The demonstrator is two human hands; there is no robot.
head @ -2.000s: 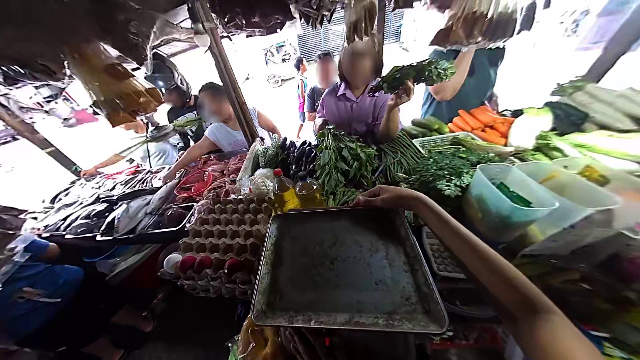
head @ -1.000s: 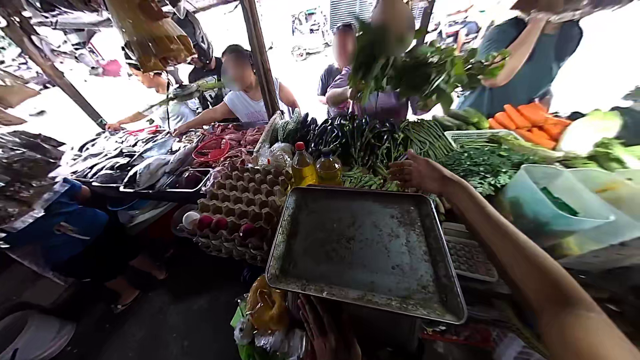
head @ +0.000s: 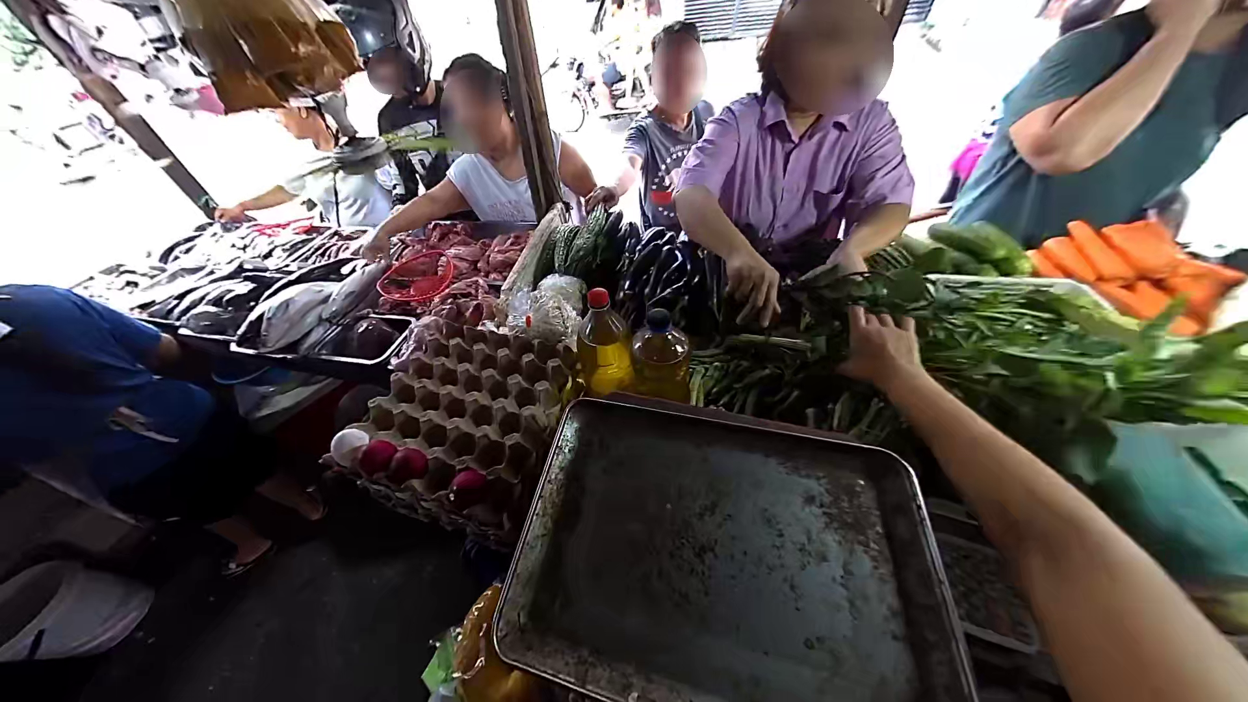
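My right hand [head: 880, 346] reaches over the stall from the right, its fingers at the stems and leaves of a leafy green vegetable bunch [head: 907, 292]; whether it grips them I cannot tell. Below it lies a worn metal tray [head: 721, 556] with nothing on it. My left hand is out of the view. Across the stall, a person in a purple shirt [head: 795, 175] has both hands down at the greens. Two bottles of yellow oil, one with a red cap [head: 604, 346] and one with a blue cap [head: 661, 359], stand behind the tray.
Cardboard egg trays [head: 468, 390] with several red eggs and a white one stand left of the tray. Fish [head: 302, 307], meat [head: 473, 253] and a red basket [head: 416, 277] lie farther left. Eggplants [head: 661, 268] and carrots [head: 1131, 263] are at the back. A wooden post [head: 528, 107] rises behind.
The leafy greens held up by the person in purple are now down on the stall. My right hand has moved from the tray's edge to the greens. My left hand, below the tray a second ago, is gone from view.
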